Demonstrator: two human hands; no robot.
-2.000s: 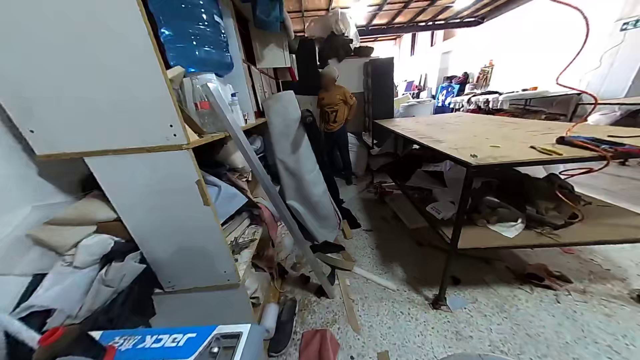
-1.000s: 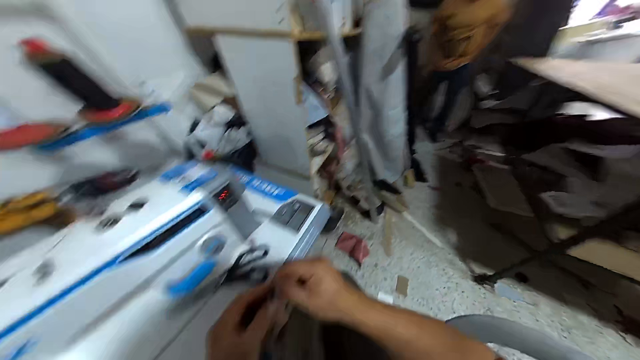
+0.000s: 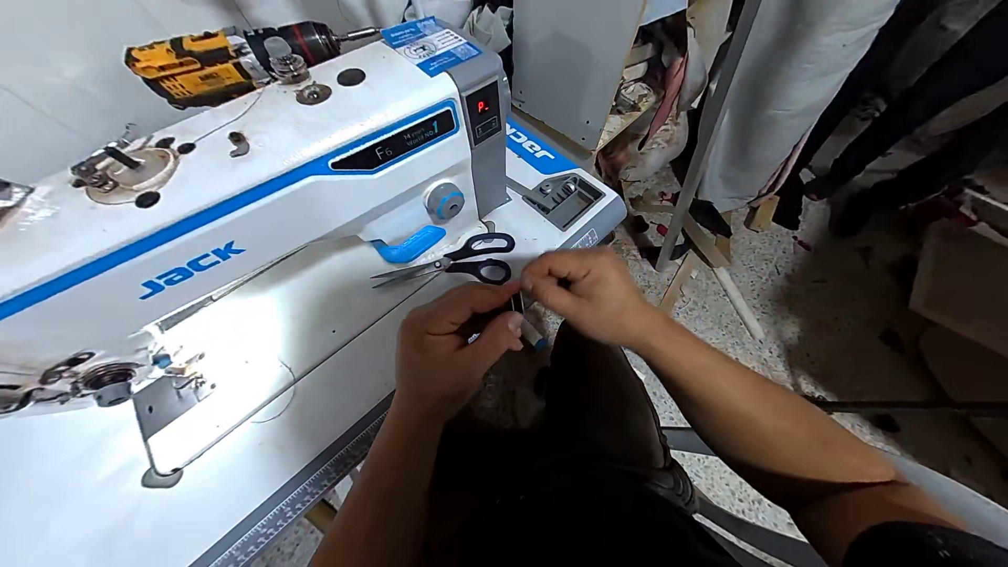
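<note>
My left hand (image 3: pixel 457 346) is curled at the near edge of the sewing table, its thumb and fingers around a small dark item (image 3: pixel 516 302) that I cannot make out. My right hand (image 3: pixel 587 295) meets it there, thumb and forefinger pinched together at the item's upper end; whether they grip it is hard to tell. Just beyond both hands, black-handled scissors (image 3: pixel 457 264) lie half spread on the table. A white Jack sewing machine (image 3: pixel 260 228) with blue trim stands to the left, its lamp lighting the needle area.
A yellow and black cordless drill (image 3: pixel 228 63) lies behind the machine. A ruler strip (image 3: pixel 315 472) runs along the table's front edge. Wood offcuts (image 3: pixel 736 299) and a leaning metal bar (image 3: pixel 709 134) are on the right, near another person's legs (image 3: pixel 906 102).
The view has swung down and left to the sewing machine. My hands, not seen two seconds ago, were together by the table edge one second ago and remain close together.
</note>
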